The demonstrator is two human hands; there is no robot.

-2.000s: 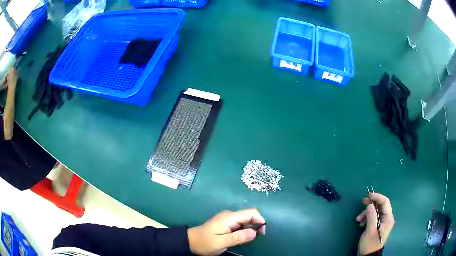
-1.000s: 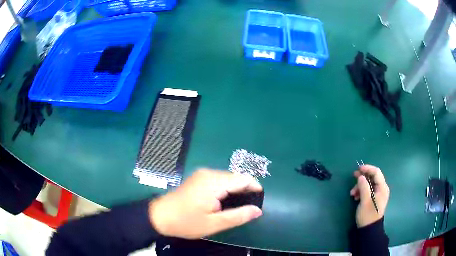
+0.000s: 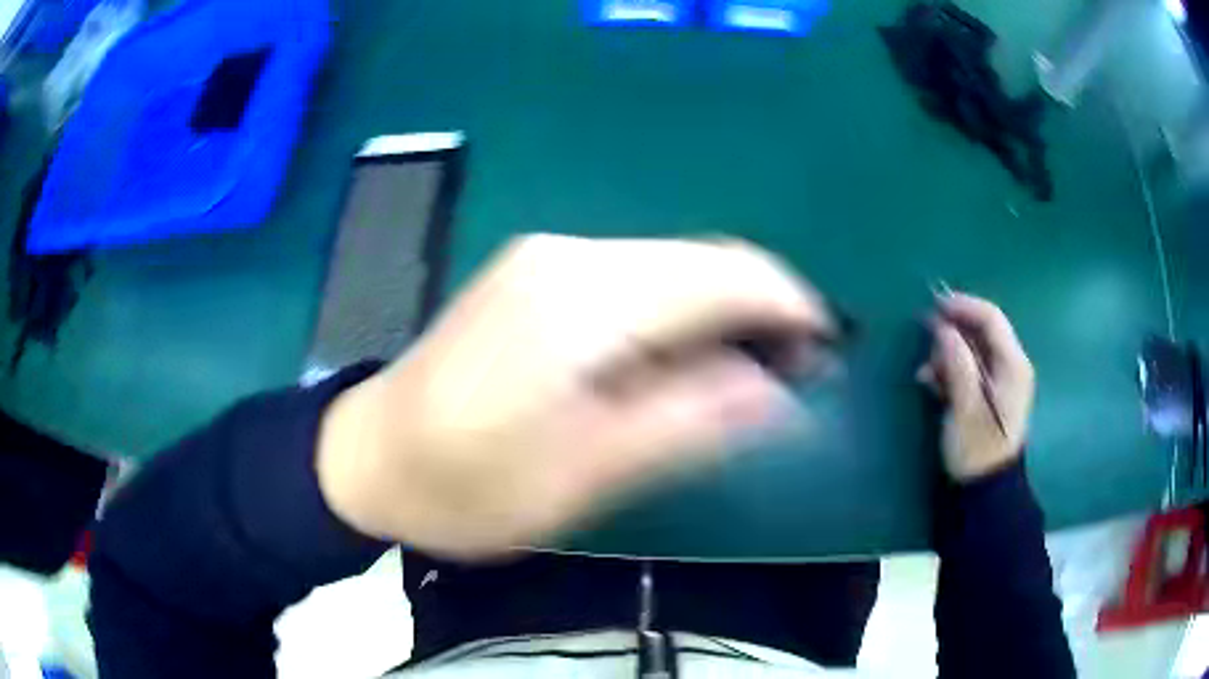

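My left hand (image 3: 583, 385) is large and blurred over the front of the mat, close to the camera. Its fingers pinch a dark piece (image 3: 772, 350), which looks like the black strip; most of it is hidden. My right hand (image 3: 981, 385) is to its right and holds slim tweezers (image 3: 988, 382), tips pointing up and away. The silver heap is hidden behind my left hand. A dark bit by my left fingertips may be the edge of the black heap.
The mesh-like panel (image 3: 378, 252) lies left, partly behind my left arm. A blue basket (image 3: 172, 159) with a dark piece stands upper left, dark strips (image 3: 51, 272) beside it. Blue bins (image 3: 703, 13) are cut off at the top. Dark strips (image 3: 975, 86) lie upper right.
My left hand has moved right with the dark piece and looks larger, covering the silver heap. The view has tilted down, shifting the bench up. My right hand still holds the tweezers.
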